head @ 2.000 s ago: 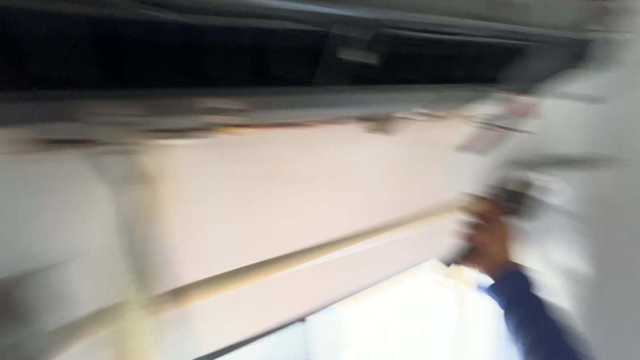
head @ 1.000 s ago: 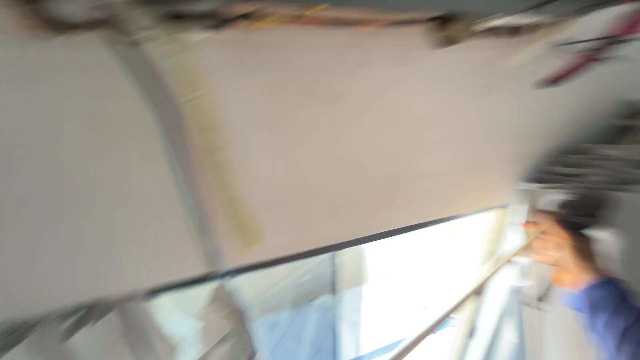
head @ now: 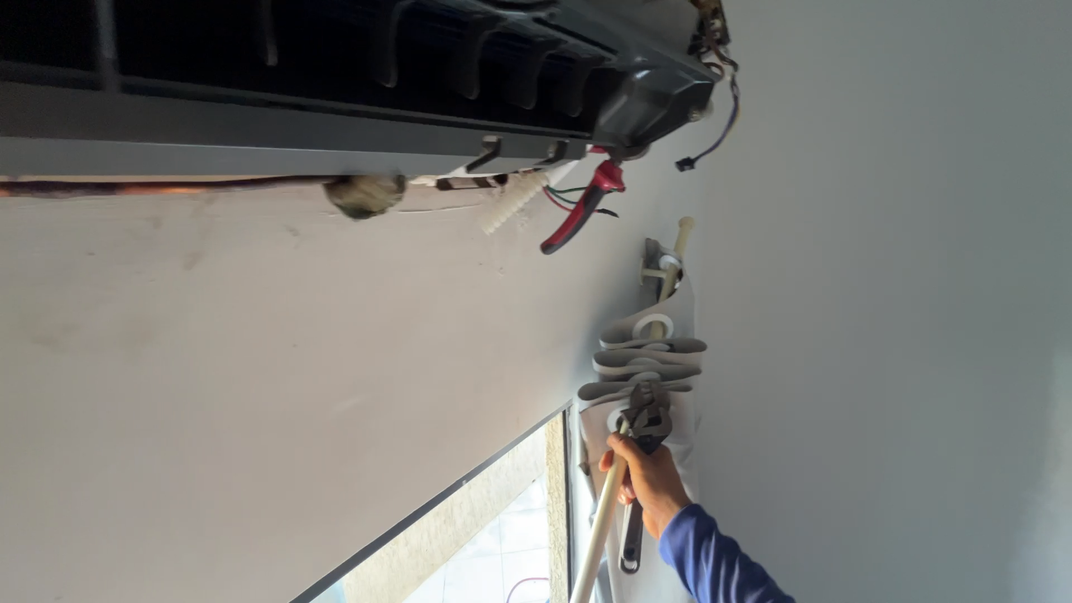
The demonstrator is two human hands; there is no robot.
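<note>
My right hand, in a blue sleeve, is closed around an adjustable wrench, its jaws up and its handle hanging below the palm. The thumb and fingers also rest against a cream curtain rod, which passes through the rings of a bunched grey grommet curtain. Higher up, pliers with red and black handles hang at the lower right corner of a dark wall-mounted air conditioner with its cover off. My left hand is out of view.
A copper pipe runs under the unit, near a ribbed white hose and thin coloured wires. A loose wire with a black connector dangles at the right. Below the wall lies a window opening, beside the curtain.
The view has shifted a lot and is sharper now, showing the pliers, curtain and unit's end. My right hand remains at the rod.
</note>
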